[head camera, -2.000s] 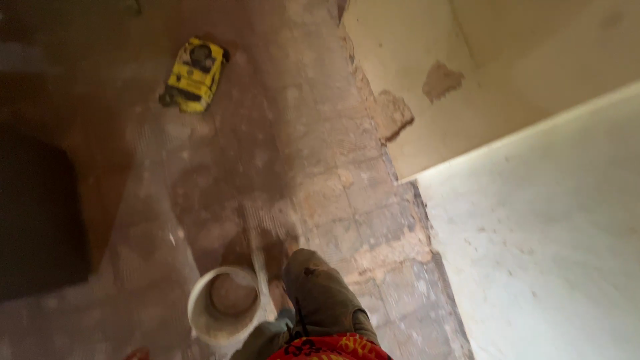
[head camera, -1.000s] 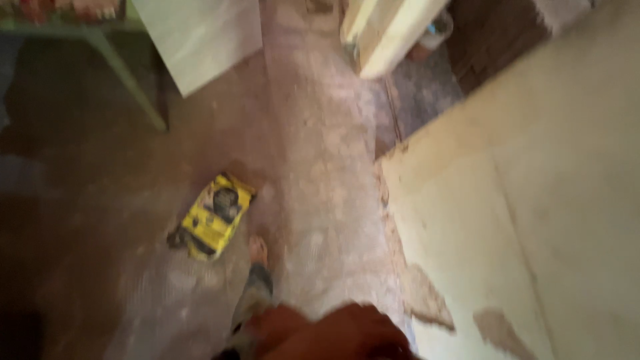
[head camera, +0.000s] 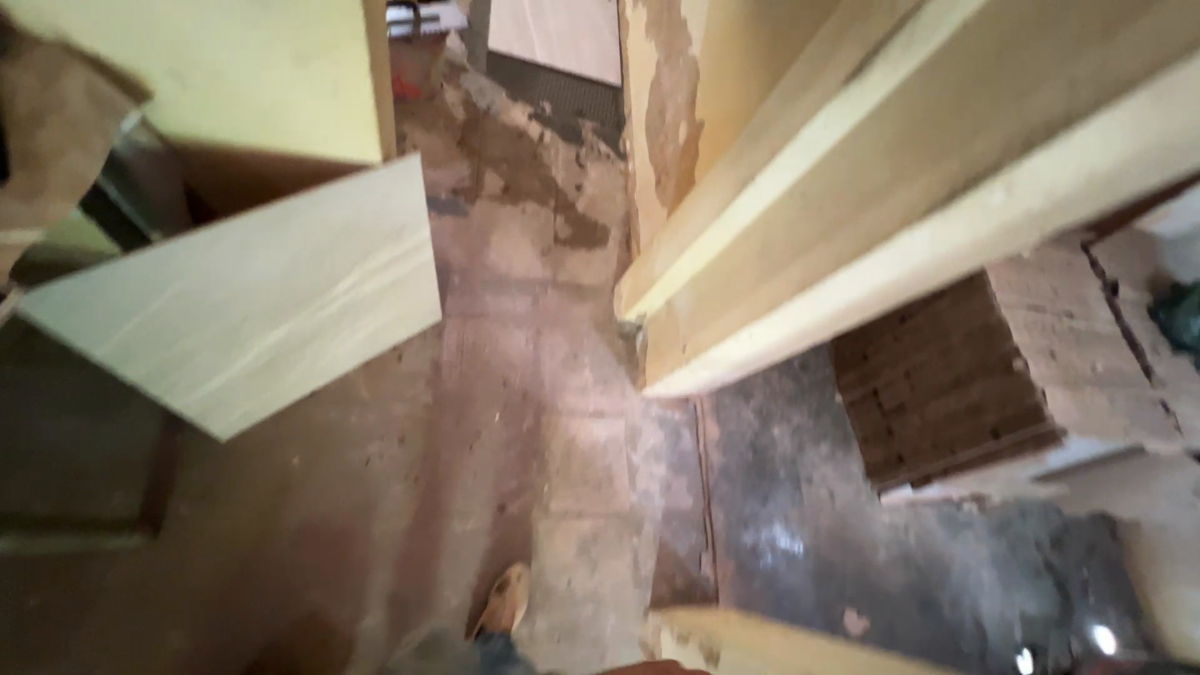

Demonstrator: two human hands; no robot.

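Neither of my hands can be made out. A reddish-brown sliver shows at the bottom edge, too little to tell whether it is part of a hand. My foot is on the worn floor at the bottom centre, below a blurred trouser leg. Ahead to the left, a large pale veined tile or panel stands tilted. Another pale tile lies at the far top, beside a dark ridged patch that looks like combed adhesive.
A pale door frame juts in from the right beside the passage. Beyond it are a brown stack and a grey, stained floor. A yellowish panel stands at upper left. The floor runs forward between them.
The view has moved forward along the floor. The yellow bag and the bucket seen earlier are out of view. The tilted pale panel and the door frame now show larger and closer.
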